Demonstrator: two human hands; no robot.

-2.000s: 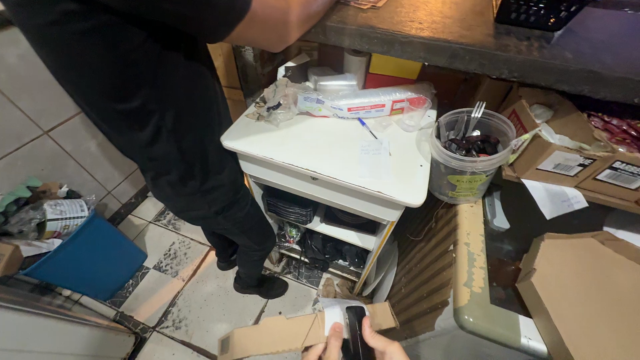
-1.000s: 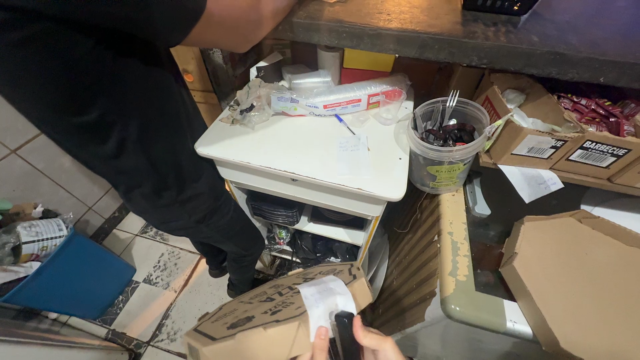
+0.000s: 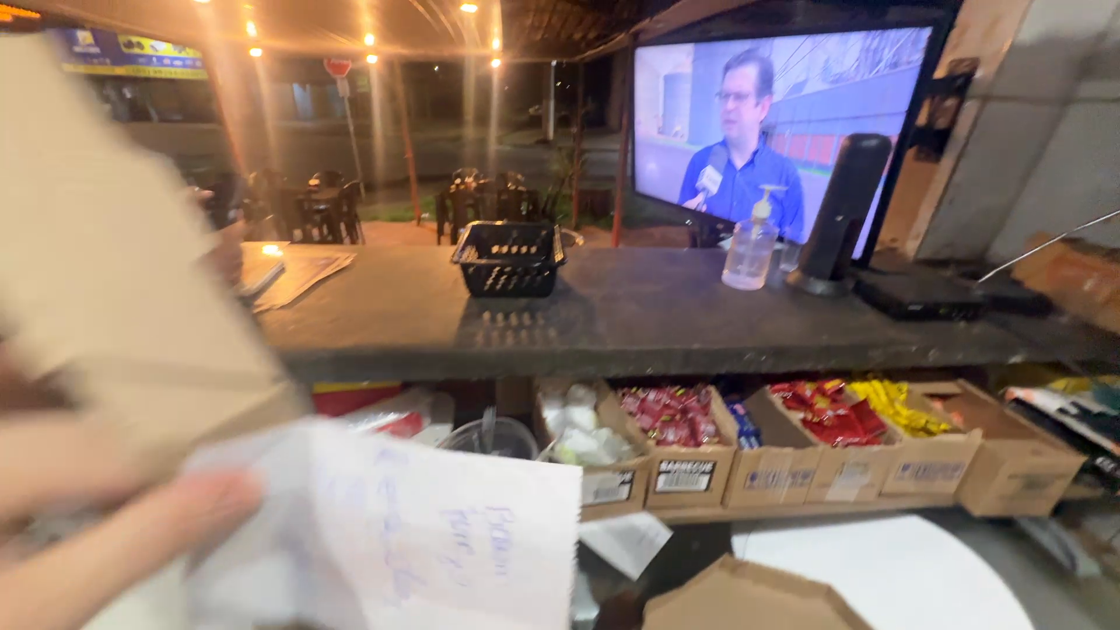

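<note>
A blurred cardboard pizza box (image 3: 131,289) stands tilted up close to the camera at the left. My left hand (image 3: 114,516) grips its lower part, one digit lying on a white paper slip (image 3: 437,525) with handwriting that covers the box's lower edge. More blurred skin shows at the far left edge. My right hand is out of view. Another flat cardboard box (image 3: 752,599) lies at the bottom, beside a round white board (image 3: 884,560) and a loose paper slip (image 3: 626,542).
A dark counter (image 3: 612,328) crosses ahead, bearing a black plastic basket (image 3: 510,258), a pump bottle (image 3: 751,249) and a television (image 3: 779,131). Below it stand cardboard boxes of sachets (image 3: 687,464) and a plastic bucket (image 3: 490,437). Part of a person (image 3: 223,236) shows behind the raised box.
The view has swung up to the counter and television. The pizza box with the paper slip, low in front before, is now raised at the left. My right hand and the black object have left view.
</note>
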